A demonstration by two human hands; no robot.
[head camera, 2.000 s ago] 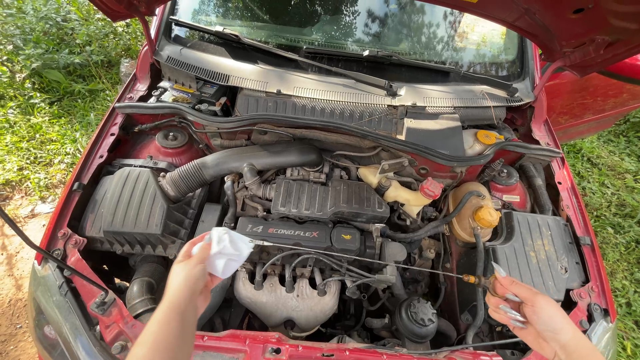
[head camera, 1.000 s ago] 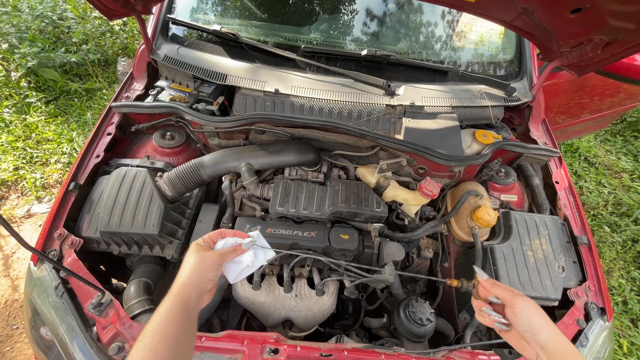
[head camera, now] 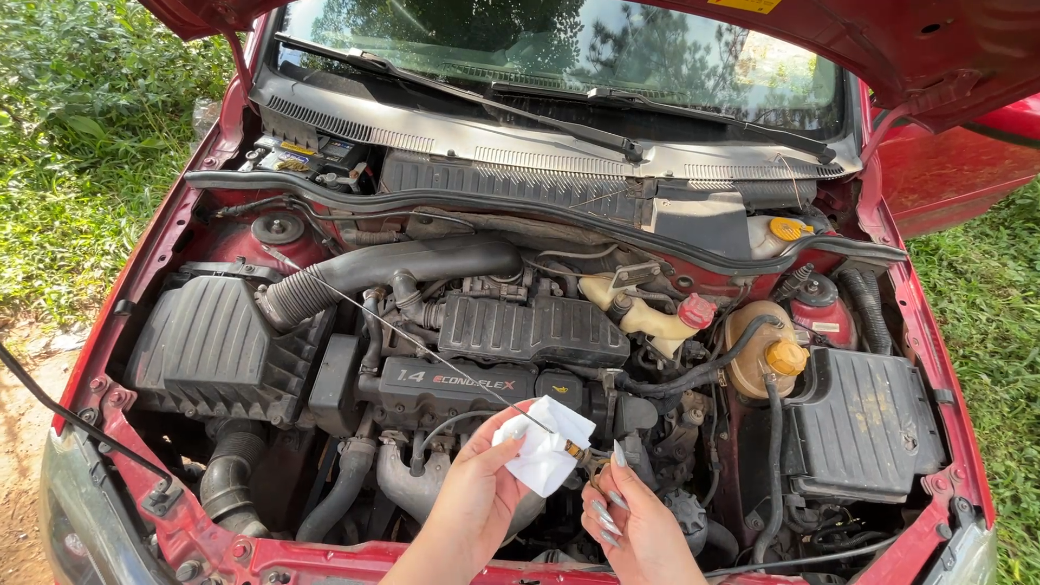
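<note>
My left hand point(head camera: 487, 479) holds a folded white paper towel point(head camera: 546, 445) at the lower middle, its thumb on the paper. My right hand point(head camera: 621, 508), just right of it, grips the ring handle of an engine oil dipstick point(head camera: 422, 348). The dipstick's thin metal blade crosses over the paper and points to the upper left, above the black engine cover point(head camera: 455, 392). Its brownish collar lies at the paper's right edge. Both hands are over the front of the engine.
The red hood point(head camera: 959, 57) stands raised. Around the engine are an air filter box point(head camera: 219, 349), a ribbed intake hose point(head camera: 390, 272), a coolant reservoir point(head camera: 747, 341) with a yellow cap, a red-capped oil filler neck point(head camera: 658, 321) and a black box point(head camera: 853, 422). A hood prop rod point(head camera: 81, 422) slants at left.
My left hand with the paper has moved right, close to my right hand. The dipstick, earlier stretched between the hands, now points to the upper left beyond the paper.
</note>
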